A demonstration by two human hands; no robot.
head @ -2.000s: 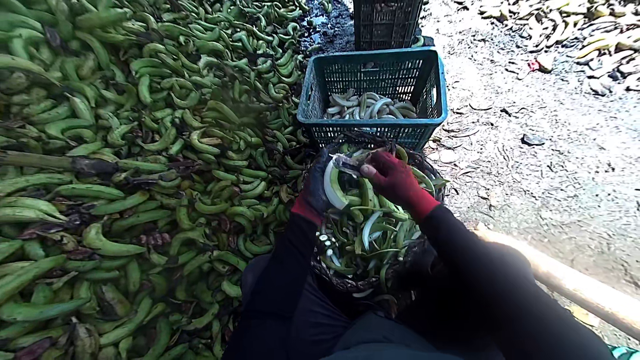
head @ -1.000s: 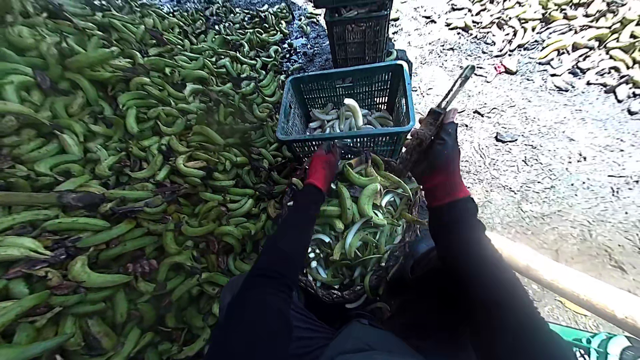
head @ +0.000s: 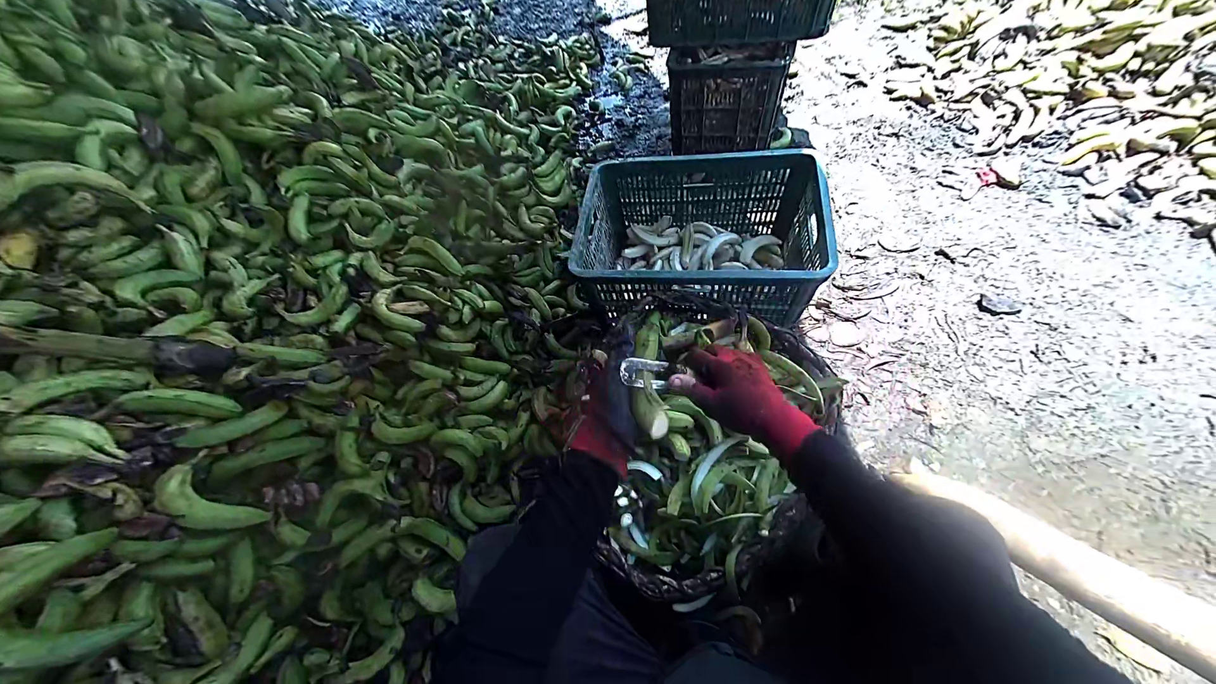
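Observation:
My left hand, in a dark and red glove, holds a green plantain with a cut end over a woven basket. In a red glove, my right hand grips a peeler whose metal frame lies across the plantain. Green peel strips fill the basket below both hands. Just beyond stands a green plastic crate with peeled plantains on its bottom.
Green plantains are heaped over the whole left side. Stacked crates stand behind the near crate. A pale pole slants at the lower right; more plantains lie at the upper right.
Both hands have come back together over the basket from apart. The left hand, near the crate a second ago, now has a green plantain; the peeler has swung from upright to across it.

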